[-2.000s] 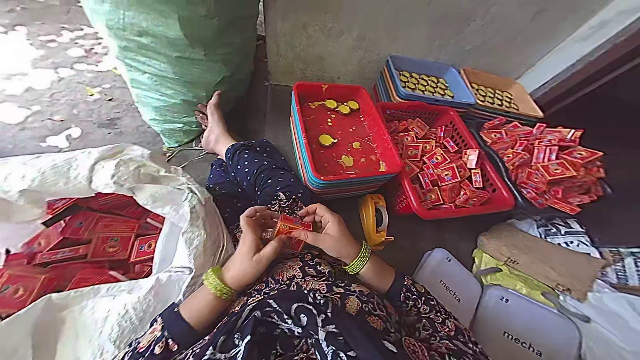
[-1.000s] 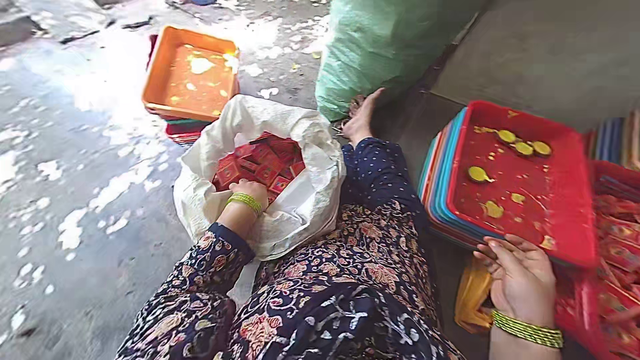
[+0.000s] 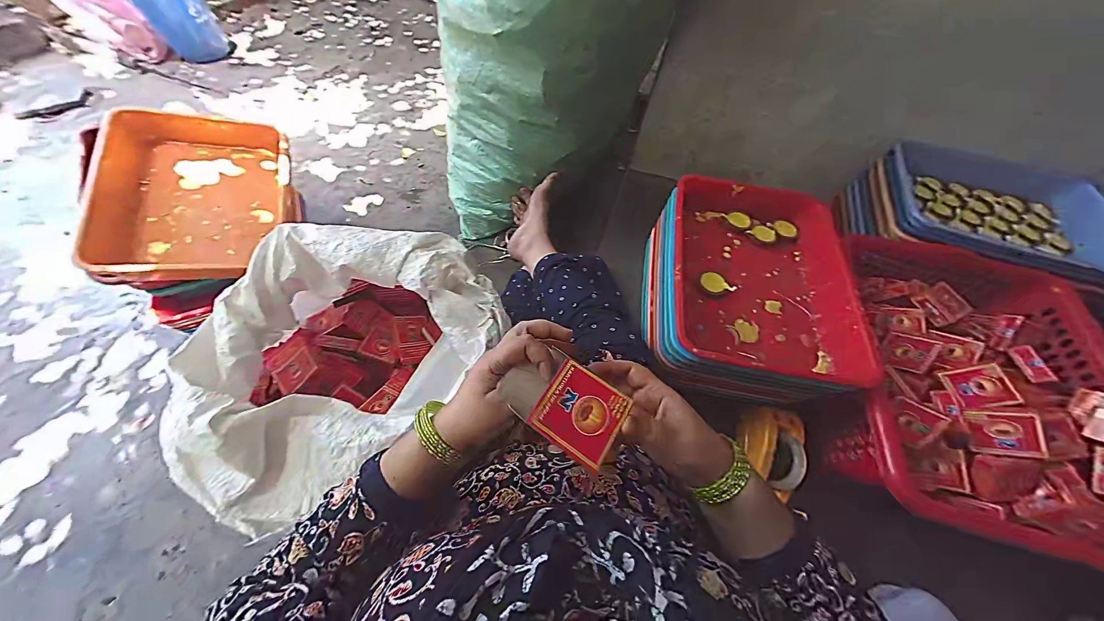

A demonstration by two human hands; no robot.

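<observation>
Both hands hold one red printed cardboard box (image 3: 582, 414) above the lap. My left hand (image 3: 500, 388) grips its left end, where a greyish flap sticks out. My right hand (image 3: 660, 423) pinches its right edge, the fingers partly behind it. Left of my left hand stands an open white woven sack (image 3: 224, 440) with many similar red boxes (image 3: 354, 345) inside. To the right of my right hand, a red tray (image 3: 759, 293) tops a stack of coloured trays, with a few yellow-topped round pieces (image 3: 716, 283) and yellow residue in it.
A red perforated basket (image 3: 1069, 319) at right holds more red boxes. Behind it, a blue tray (image 3: 931, 164) carries rows of round pieces. An orange tray (image 3: 207, 207) tops a stack at left. A green sack (image 3: 535, 103) stands beyond the foot. A yellow tape dispenser (image 3: 763, 440) lies near the right wrist.
My left hand, in the white sack a second ago, is back above the lap at a red box. My right hand has come in from the right to the same box.
</observation>
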